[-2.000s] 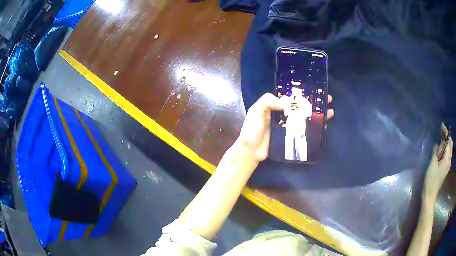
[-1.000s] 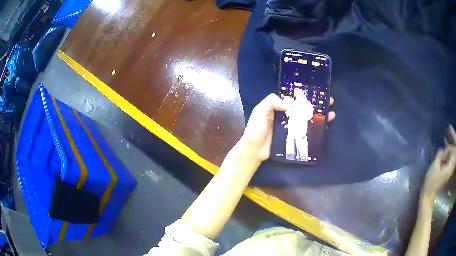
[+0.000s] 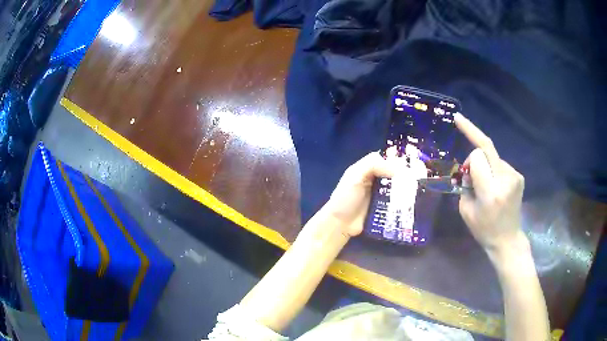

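Observation:
My left hand (image 3: 357,193) holds a smartphone (image 3: 407,226) upright, its lit screen facing me and showing a pale figure on a dark background. My right hand (image 3: 491,190) is at the phone's right side, its index finger extended to the upper right of the screen. Small thread snips (image 3: 442,178) are held in the curled fingers of my right hand, their blades pointing left across the screen. A dark navy garment (image 3: 353,100) lies spread on the table behind and under the phone.
The glossy brown table (image 3: 219,80) has a yellow-taped edge (image 3: 166,168) running diagonally in front of me. A blue bag (image 3: 46,233) with orange-brown stripes and a black patch stands on the grey floor at the left. More dark cloth (image 3: 276,12) lies at the table's back.
My right hand has come from the right edge to the phone, with the snips across the screen. The phone sits slightly lower in the view, and its screen now shows more text.

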